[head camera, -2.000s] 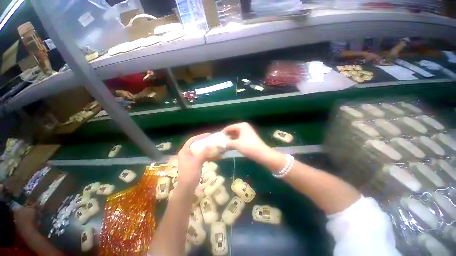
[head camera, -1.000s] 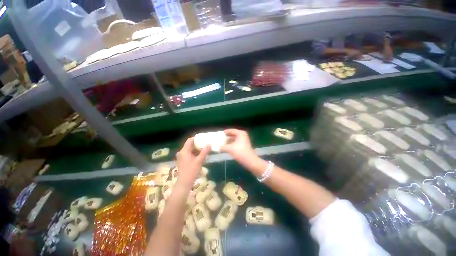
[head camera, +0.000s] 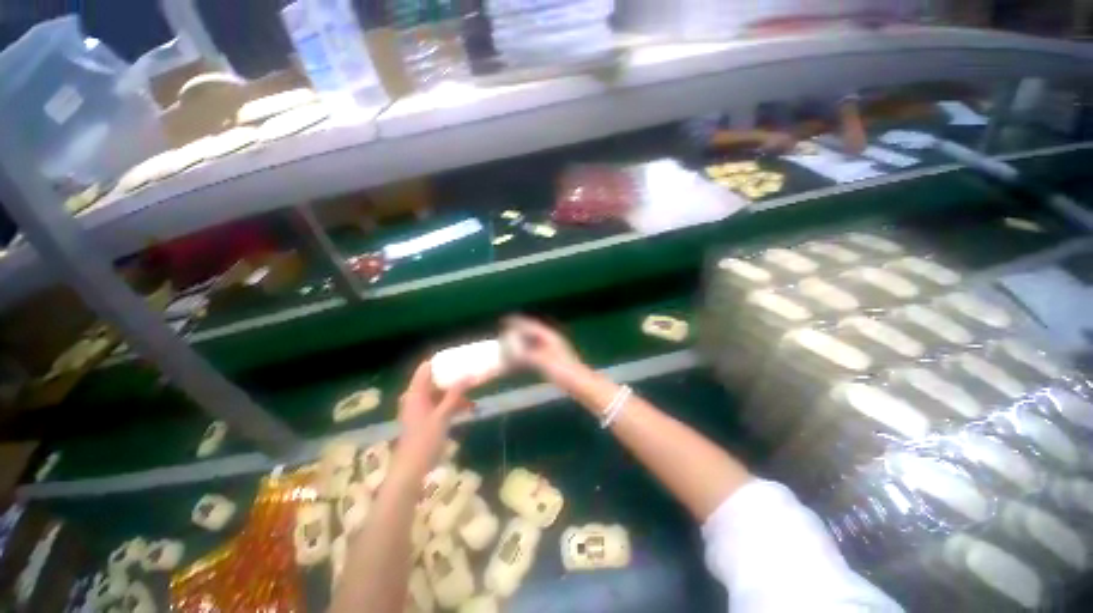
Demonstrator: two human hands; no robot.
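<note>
A cream plastic housing (head camera: 469, 362) is held up above the rail, its plain pale side showing. My left hand (head camera: 422, 405) grips its left end and lower edge. My right hand (head camera: 536, 347) is at its right end, blurred; whether the fingers touch the housing or hold something small cannot be told. Below lies a pile of cream housings (head camera: 446, 565) with small dark openings, beside my left forearm. One housing (head camera: 596, 546) lies apart to the right of the pile.
Stacked clear blister trays (head camera: 887, 410) with housings stand at right. Orange film (head camera: 271, 545) lies left of the pile. The green conveyor (head camera: 599, 340) carries scattered housings behind a pale rail. A slanted post (head camera: 132, 323) and overhead shelf (head camera: 503, 102) frame the view. A person's hands (head camera: 853, 129) show opposite.
The view has turned right, so the scene has shifted left. Both hands held the housing one second ago; my right hand has since moved to its far right end and is blurred.
</note>
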